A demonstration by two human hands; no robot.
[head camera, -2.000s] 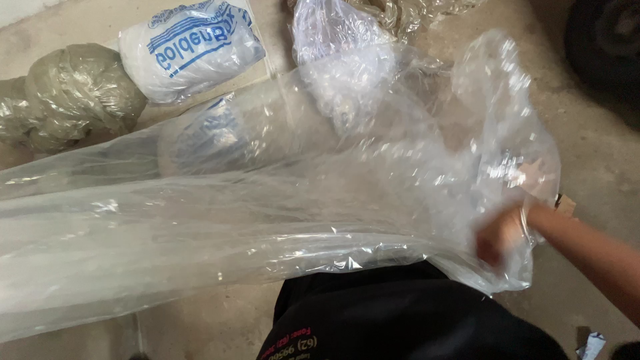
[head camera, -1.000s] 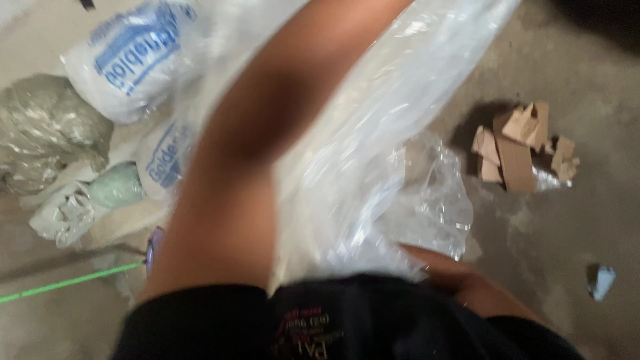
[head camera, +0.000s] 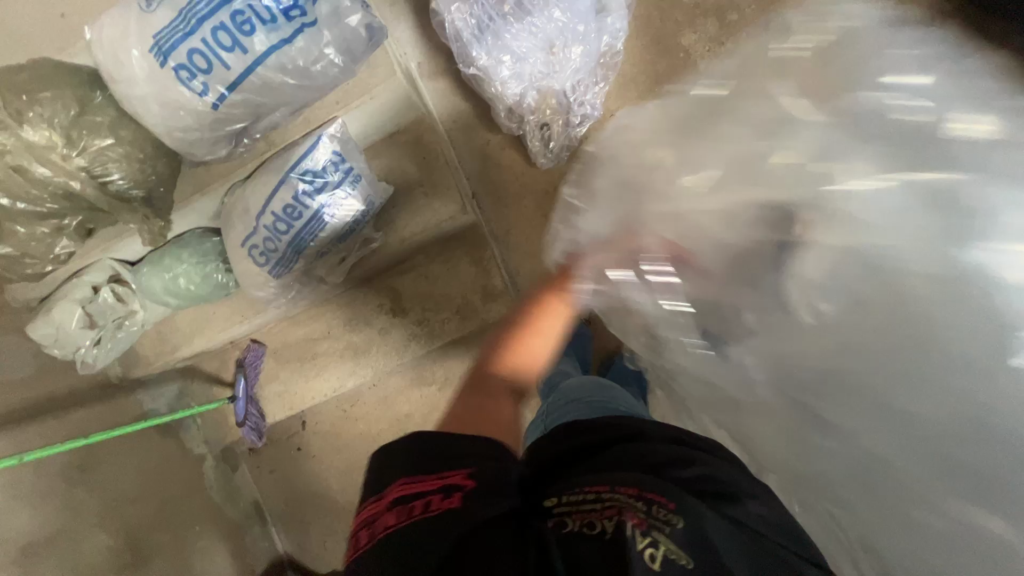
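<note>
A large sheet or bag of clear plastic film [head camera: 864, 320] fills the right side of the head view, blurred by motion. My left forearm reaches up from the black sleeve, and my left hand [head camera: 632, 256] shows only faintly behind the film; whether its fingers grip the film cannot be told. My right hand does not show. Nearest to the left hand, apart from the film, lies a clear plastic bag with crumpled white contents [head camera: 544, 64] at the top middle.
Two printed white plastic bags, a large one [head camera: 240, 72] and a smaller one [head camera: 296, 216], lie on a concrete step at the left. Beside them are a brownish bag [head camera: 72, 160], a greenish bag [head camera: 188, 268] and a whitish bag [head camera: 88, 316]. A purple brush head [head camera: 251, 392] has a green handle.
The plastic film stretched across the middle and left two seconds ago; now it is at the right. My left arm has moved away from across the middle of the view.
</note>
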